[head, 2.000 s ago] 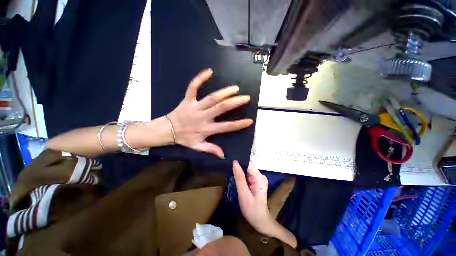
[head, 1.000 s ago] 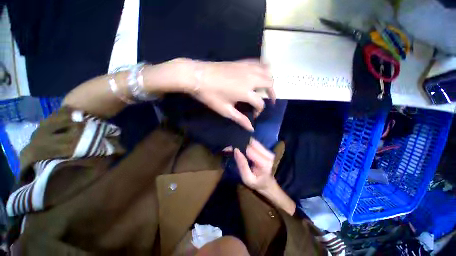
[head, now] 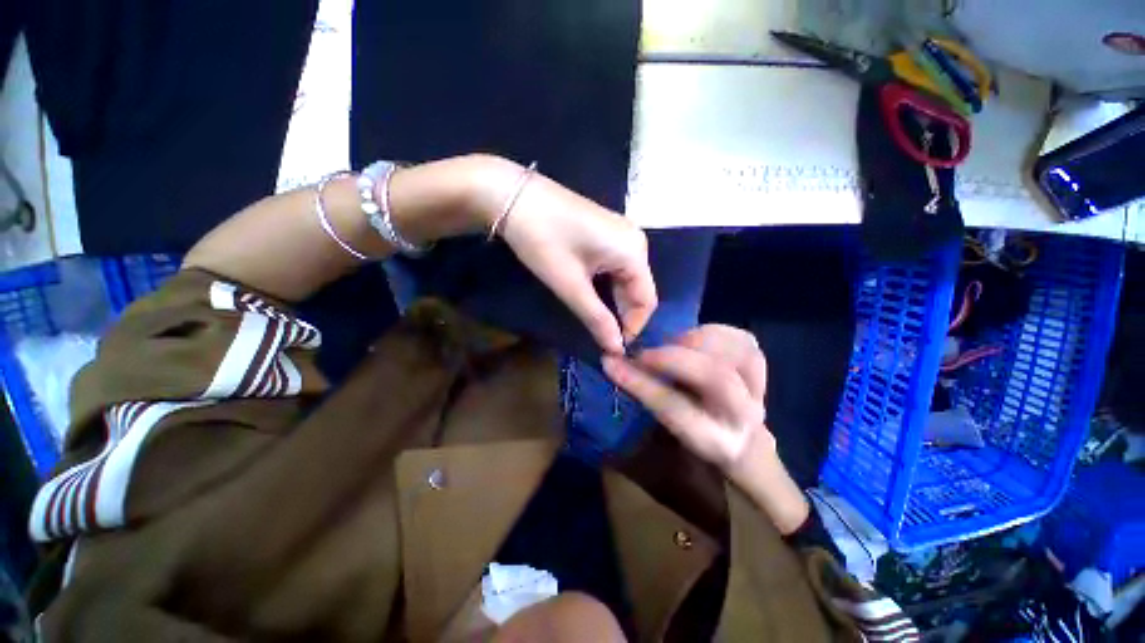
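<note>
A dark fabric panel [head: 496, 88] lies on the white table and runs over its front edge toward the lap. My left hand [head: 580, 258], with bracelets at the wrist, is bent down over the panel's near end, thumb and forefinger pinched at a dark edge. My right hand [head: 703, 387] meets it from the right, its fingertips touching or almost touching the left ones. The bit of cloth between the fingertips is small and mostly hidden. The right hand is slightly blurred.
Dark garment pieces [head: 176, 126] lie at the left. Scissors with red handles [head: 929, 123] and a yellow-handled tool [head: 961, 69] lie at the right on a dark scrap [head: 898, 189]. A phone [head: 1099, 170] is far right. Blue baskets [head: 898, 377] stand below the table on both sides.
The view has tipped down, so the machine head is out of the picture. My left hand has gone from flat and spread on the panel to a pinch near the lap; my right hand has risen to meet it.
</note>
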